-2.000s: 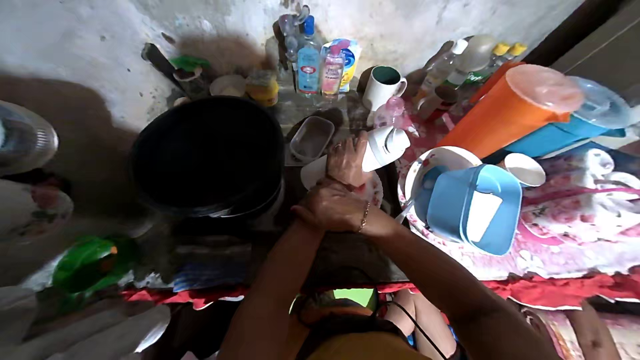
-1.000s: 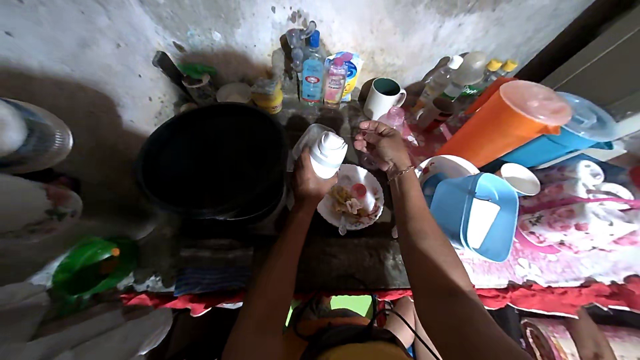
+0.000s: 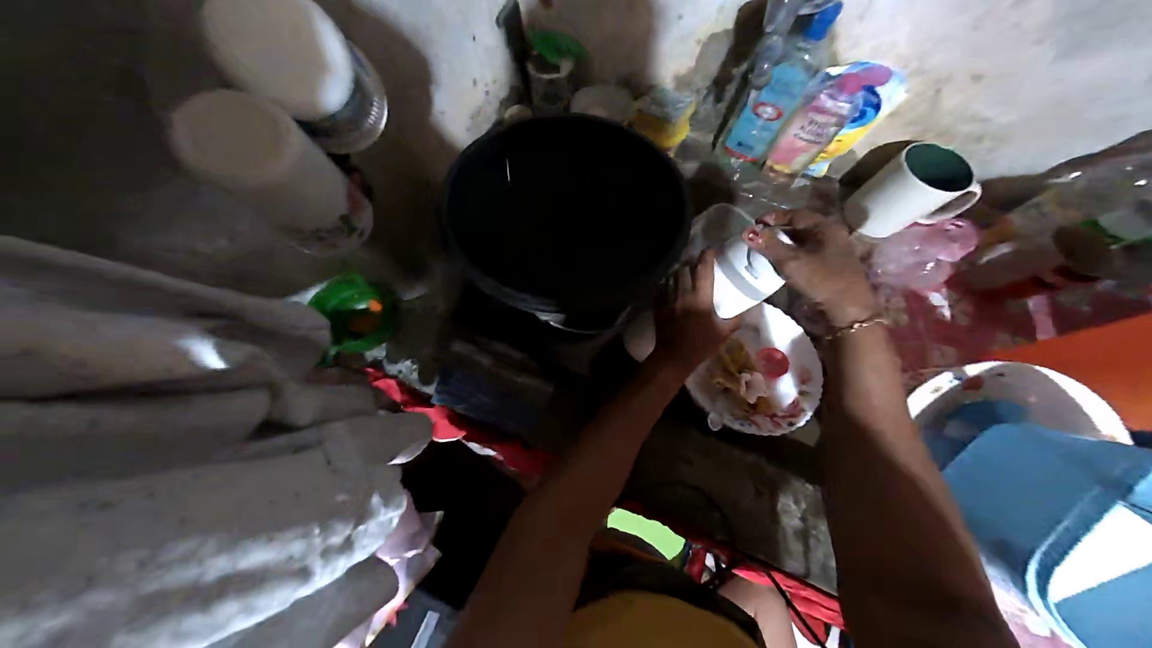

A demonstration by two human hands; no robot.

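My left hand [image 3: 691,315] holds a white container [image 3: 740,277], tilted above the counter between the black tub and the plate. At the container's upper end is my right hand [image 3: 814,256], its fingertips at the top; whether they grip a part of it is hard to tell. Just below both hands lies a scalloped white plate [image 3: 796,346] with food scraps and a small round red thing [image 3: 772,363] on it. A clear plastic tray [image 3: 720,220] shows partly behind the container.
A large black tub [image 3: 567,216] stands left of my hands. Behind are a blue bottle [image 3: 769,112], a pink bottle [image 3: 814,126] and a white mug [image 3: 900,193]. At right sit a blue plastic container [image 3: 1017,477] and a white basin [image 3: 1080,391]. Grey cloth [image 3: 180,450] hangs at left.
My right hand was apart from the white container one second ago and is now at its top. Two seconds ago both hands were close together over the plate. The view has swung left.
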